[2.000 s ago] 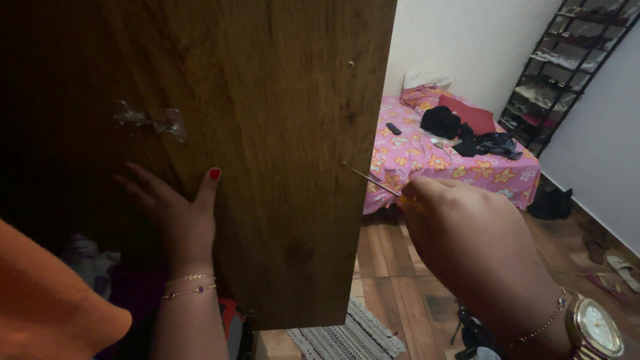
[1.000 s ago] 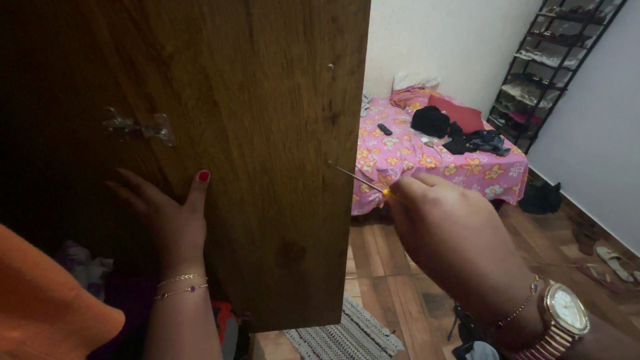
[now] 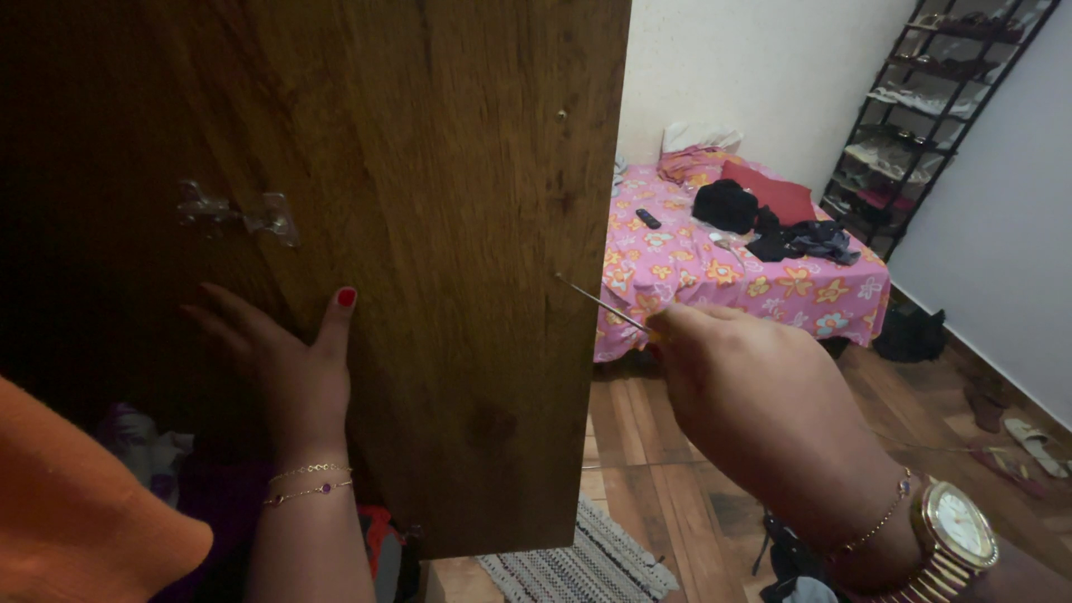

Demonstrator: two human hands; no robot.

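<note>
A dark wooden cabinet door (image 3: pixel 469 352) fills the left and middle of the head view. My left hand (image 3: pixel 293 377) lies against its surface, fingers apart and holding nothing, below two pieces of clear tape (image 3: pixel 272 219). My right hand (image 3: pixel 745 377) is closed around a thin screwdriver (image 3: pixel 607 307), whose handle is mostly hidden in the fingers. The screwdriver's tip meets the door near its right edge, at a small screw or hole (image 3: pixel 559 275) too small to tell. Higher on the same edge sits a small metal screw (image 3: pixel 562 114).
Behind the door stands a bed with a pink floral cover (image 3: pixel 754 289), holding clothes and a remote control (image 3: pixel 647 219). A black shoe rack (image 3: pixel 930 117) leans in the corner. A woven rug (image 3: pixel 586 557) and sandals (image 3: pixel 1036 446) lie on the floor.
Both hands keep nearly the same places on the door and the screwdriver. The view has shifted slightly.
</note>
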